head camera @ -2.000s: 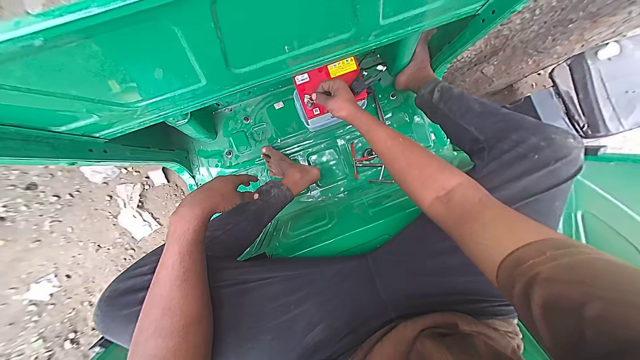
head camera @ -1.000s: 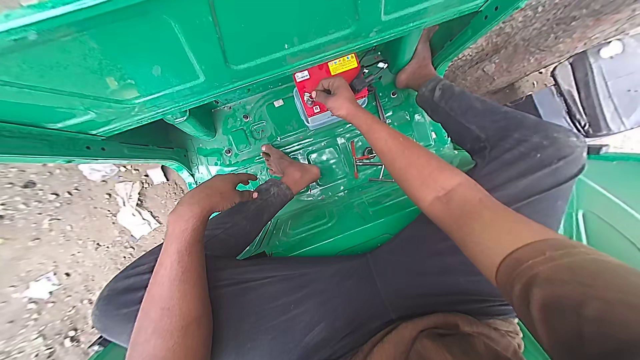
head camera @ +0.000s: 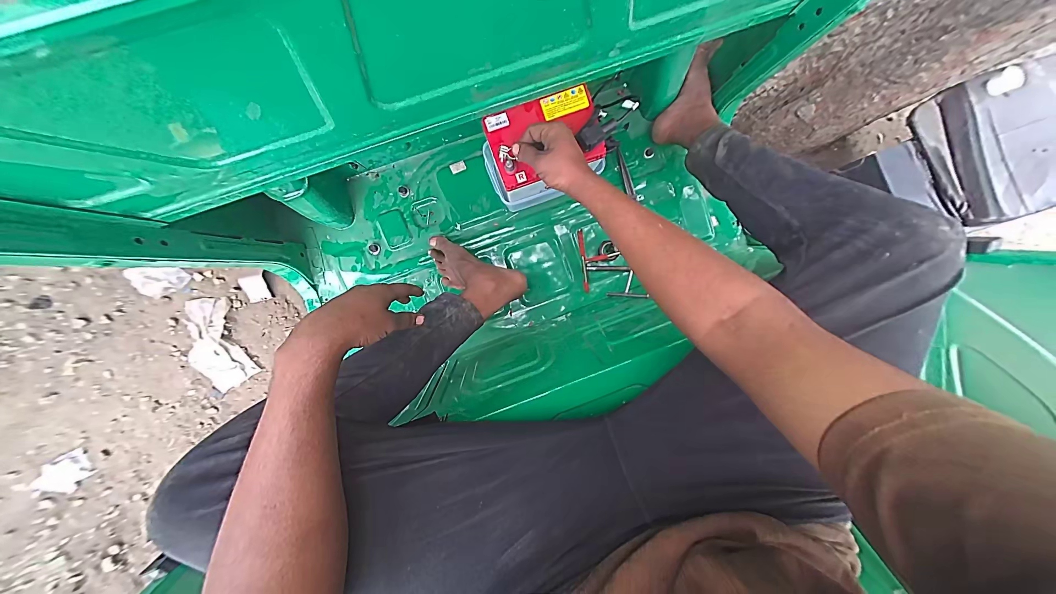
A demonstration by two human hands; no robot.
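Note:
A battery with a red top and a pale grey case [head camera: 528,124] sits on the green metal floor under the panel. My right hand [head camera: 554,155] is over its front, with fingertips pinched at a metal terminal clamp [head camera: 507,158] near its left edge; whether they grip the clamp or a small part on it cannot be told. At the battery's right side lie a black connector and wires [head camera: 601,130]. My left hand [head camera: 363,318] rests over my lower leg, holding nothing, fingers apart. Several tools, one a red-handled tool [head camera: 583,260], lie on the floor beneath my right forearm.
A green metal panel [head camera: 462,49] rises behind the battery. My bare feet are on either side of it. Another dark long tool [head camera: 624,171] lies right of the battery. Dirt ground with white scraps [head camera: 216,346] is at left; a black padded seat [head camera: 990,140] lies at right.

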